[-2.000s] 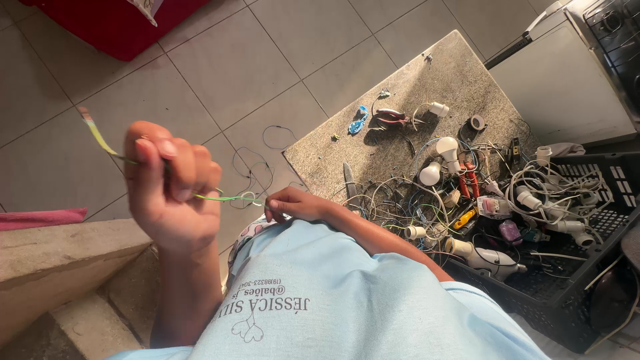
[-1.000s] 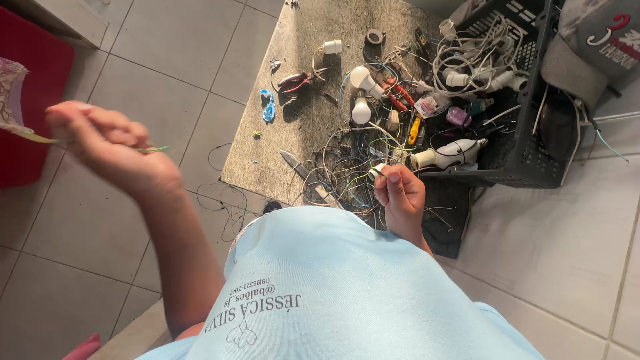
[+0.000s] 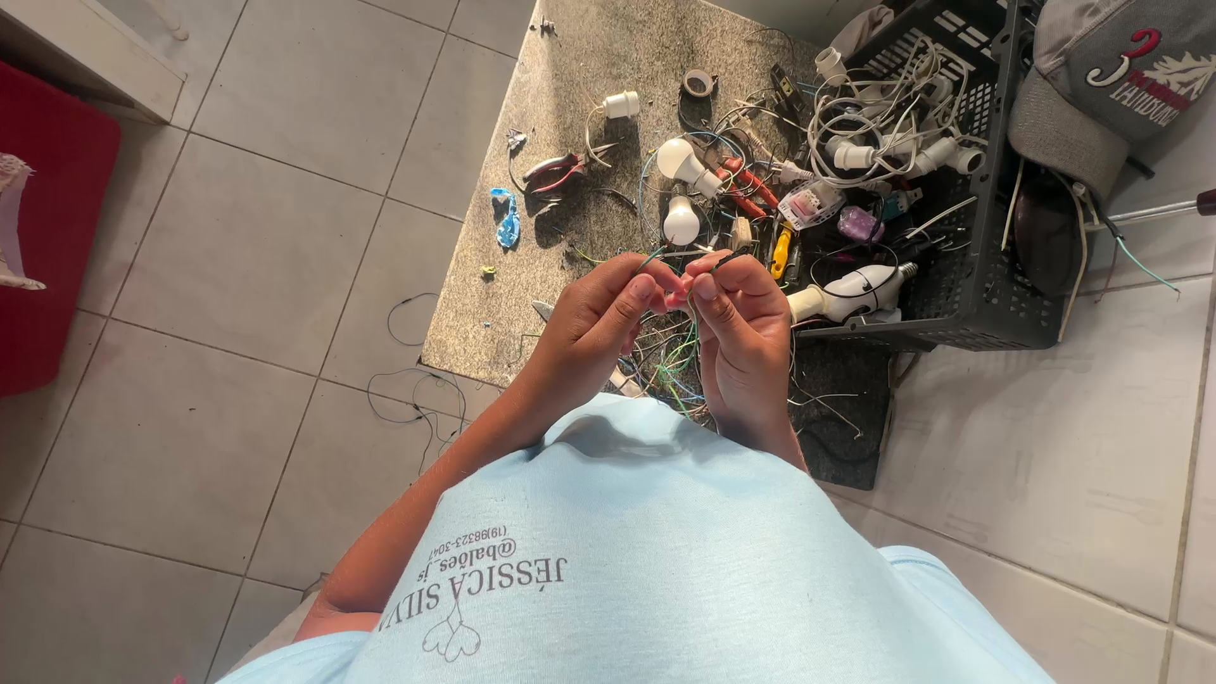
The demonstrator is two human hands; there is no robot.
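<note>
My left hand [image 3: 617,309] and my right hand [image 3: 736,323] meet at the fingertips over the near part of the stone tabletop. A thin green electrical wire [image 3: 650,257] shows at the left fingertips, pinched between thumb and forefinger. The right thumb and forefinger pinch a dark wire end [image 3: 730,257]. Whether the two wires touch is hidden by the fingers. Beneath the hands lies a tangle of green and pale wires [image 3: 676,359]. Just beyond them are a white light bulb [image 3: 680,220] and a second bulb with a white holder [image 3: 686,163].
Pliers [image 3: 556,173], a blue scrap [image 3: 506,220], a white lamp socket [image 3: 621,104] and a roll of tape [image 3: 698,84] lie on the tabletop [image 3: 589,57]. At right, a black plastic crate [image 3: 997,275] holds white cables [image 3: 883,123]. A grey cap [image 3: 1092,104] rests beside it.
My left hand, earlier raised far out to the left with a green wire, has come in to meet my right hand. The view has shifted towards the right.
</note>
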